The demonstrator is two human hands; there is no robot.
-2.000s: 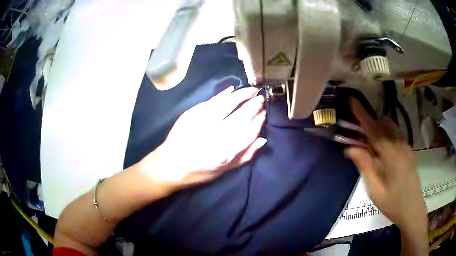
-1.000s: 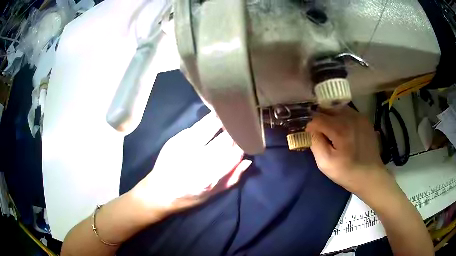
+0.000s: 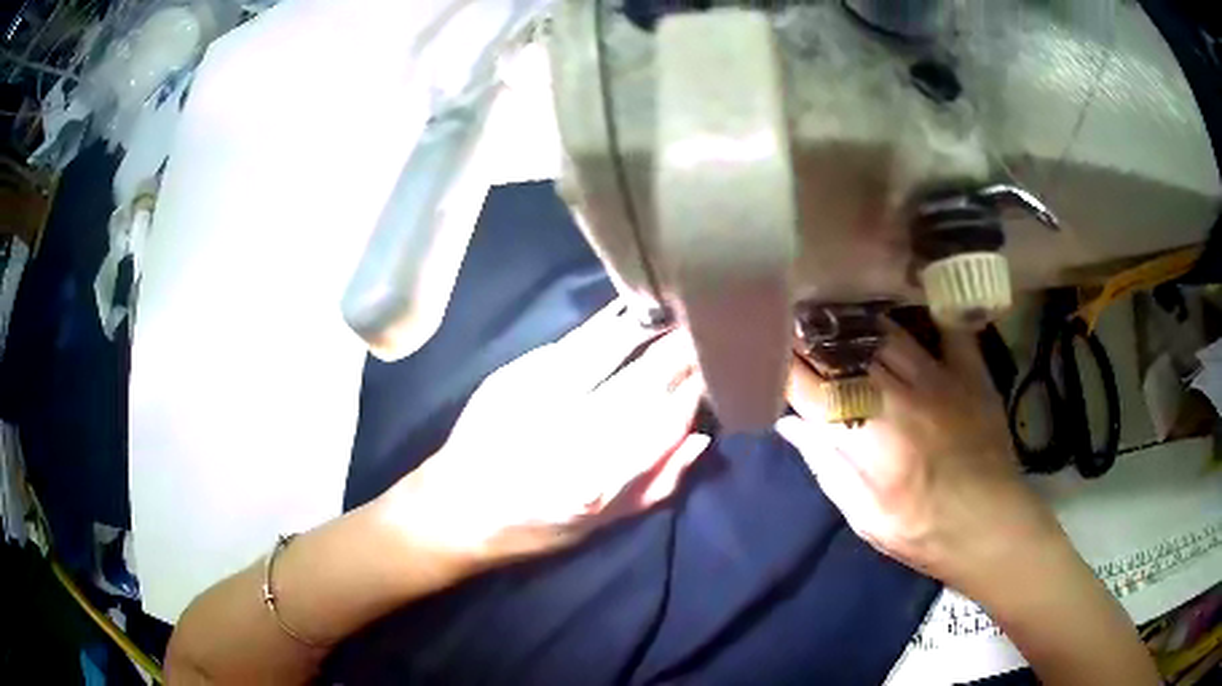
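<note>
The dark navy garment panel [image 3: 791, 563] lies on the white machine table under the sewing machine head [image 3: 871, 148]. My left hand [image 3: 563, 429] lies flat on the cloth, left of the needle area, brightly lit, its fingertips at the machine head. My right hand [image 3: 925, 442] is at the right of the needle area, fingers bent around the lower ribbed knob [image 3: 854, 399] and partly behind it. The pale upright bar [image 3: 725, 215] hides the needle and presser foot. Whether the right fingers hold anything cannot be seen.
Black shears [image 3: 1065, 402] lie right of my right hand. A pale lamp [image 3: 418, 228] stands over the table at the left. A ribbed cream dial [image 3: 968, 284] projects from the machine. Printed ruler marks [image 3: 1166, 556] run along the front edge. Dark cloth and clutter lie at far left.
My right hand has moved left from beside the machine to the needle area; the slim tool seen in it earlier no longer shows. My left hand stays on the cloth. The camera view has shifted.
</note>
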